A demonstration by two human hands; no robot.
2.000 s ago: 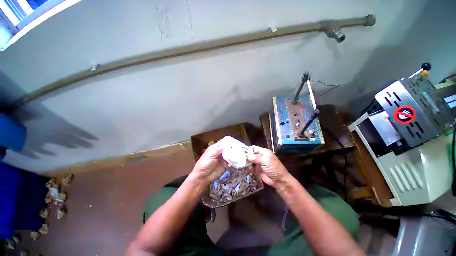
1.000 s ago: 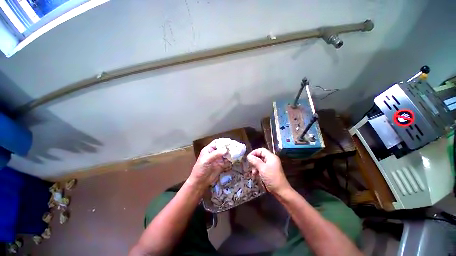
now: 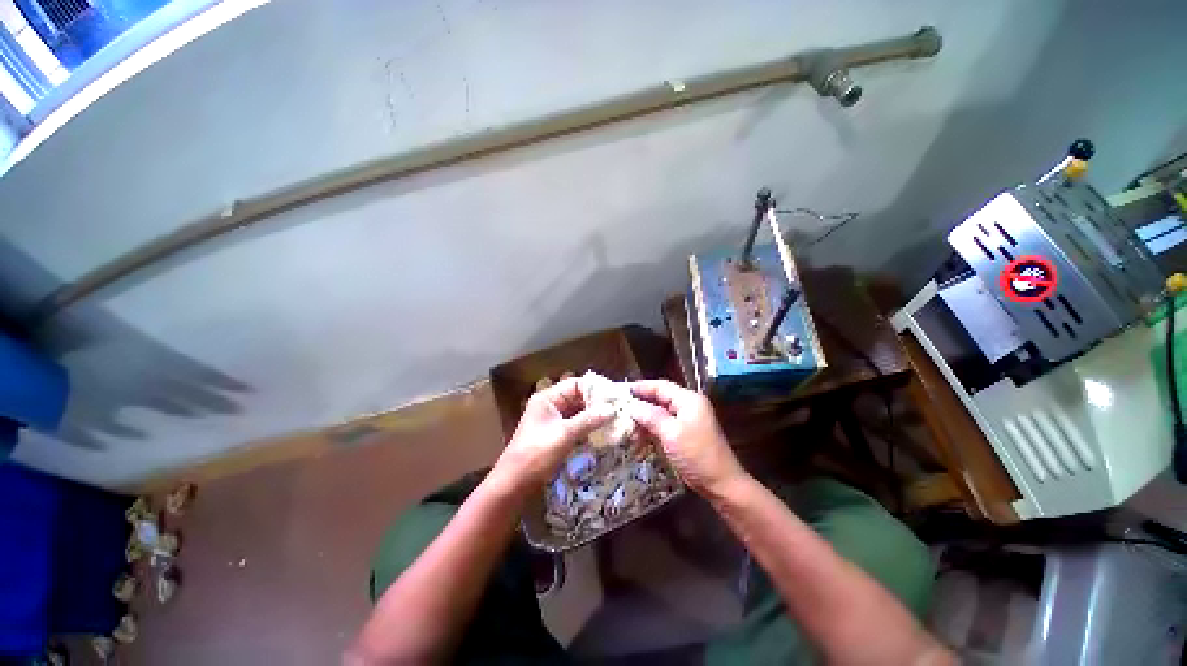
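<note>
A white-cream clump (image 3: 607, 406) is held between my two hands, above the tray. My left hand (image 3: 547, 436) grips it from the left, partly covering it. My right hand (image 3: 683, 436) has its thumb and fingertips on the clump's right side. Below, a tray (image 3: 592, 532) between the knees holds many small pale pieces (image 3: 599, 494), some bluish-white. A brown open box (image 3: 557, 359) stands just behind the tray; the hands hide part of both. Whether single pieces are pinched in the fingertips is too small to tell.
A blue-sided fixture (image 3: 755, 319) with two dark upright rods sits on a wooden stand to the right. A cream and green machine (image 3: 1061, 449) with a red warning sign is farther right. A blue crate (image 3: 59, 553) and several cream clumps (image 3: 163, 546) are at left. A pipe (image 3: 521, 137) crosses the wall.
My right hand has moved left from beside the clump back onto it. The clump now shows less between the hands. The camera view has shifted slightly.
</note>
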